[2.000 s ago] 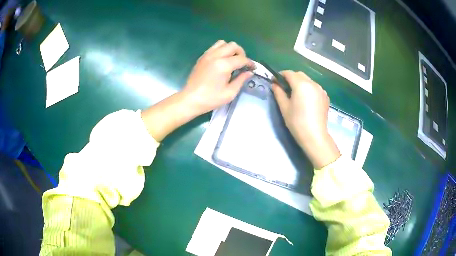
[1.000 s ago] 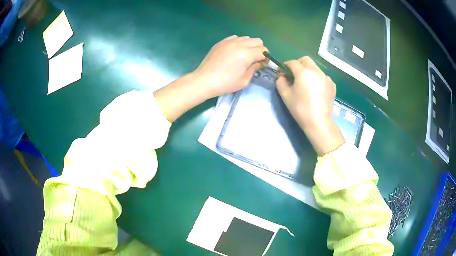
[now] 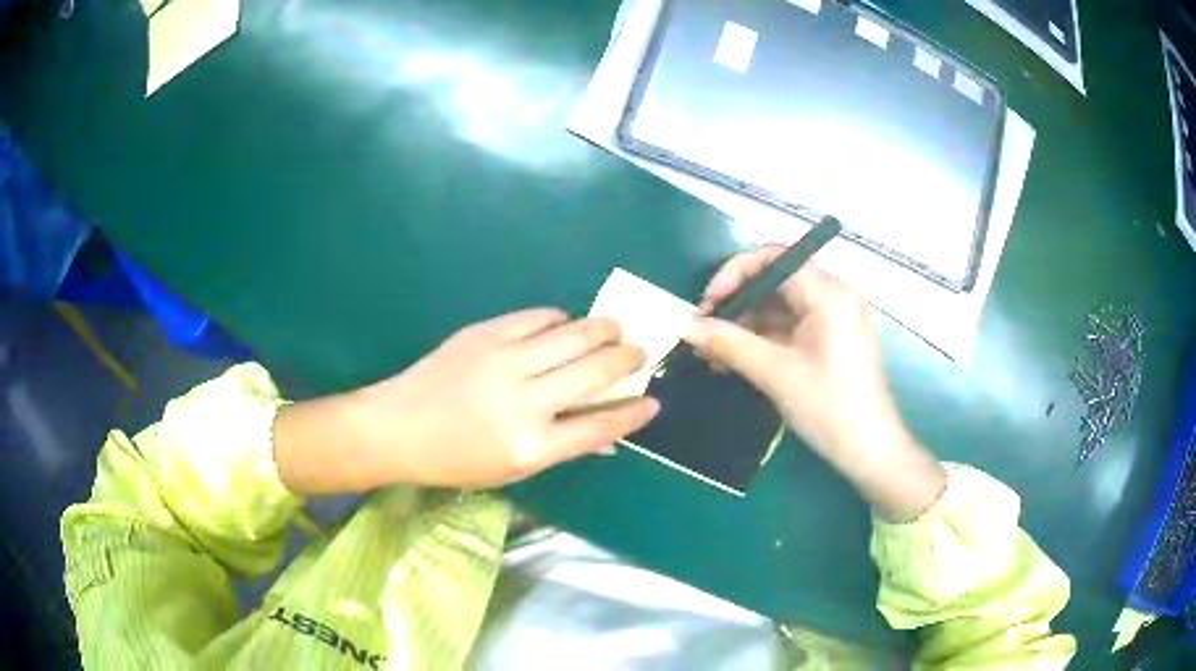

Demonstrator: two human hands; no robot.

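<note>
The die-cut adhesive sheet [image 3: 706, 422], a white card with a black rectangle, lies on the green mat in front of me. My left hand [image 3: 531, 393] rests on the card's left part, fingers spread over it. My right hand [image 3: 813, 344] holds black tweezers [image 3: 791, 269], their tip at the edge between the white and black areas. Whether a small piece is at the tip cannot be told. The tablet back cover [image 3: 813, 131] lies beyond on its white backing sheet [image 3: 597, 121], with several small white pads on it.
More covers on sheets show at the top right [image 3: 1045, 29] and right edge [image 3: 1187, 112]. A pile of thin metal slivers [image 3: 1111, 374] lies at right beside a blue parts tray [image 3: 1161, 524]. A pale liner card [image 3: 190, 37] is at top left.
Both hands have moved from the cover's camera corner down to the adhesive sheet. The view has shifted downward, so the cover now appears higher. My left hand now lies on the card.
</note>
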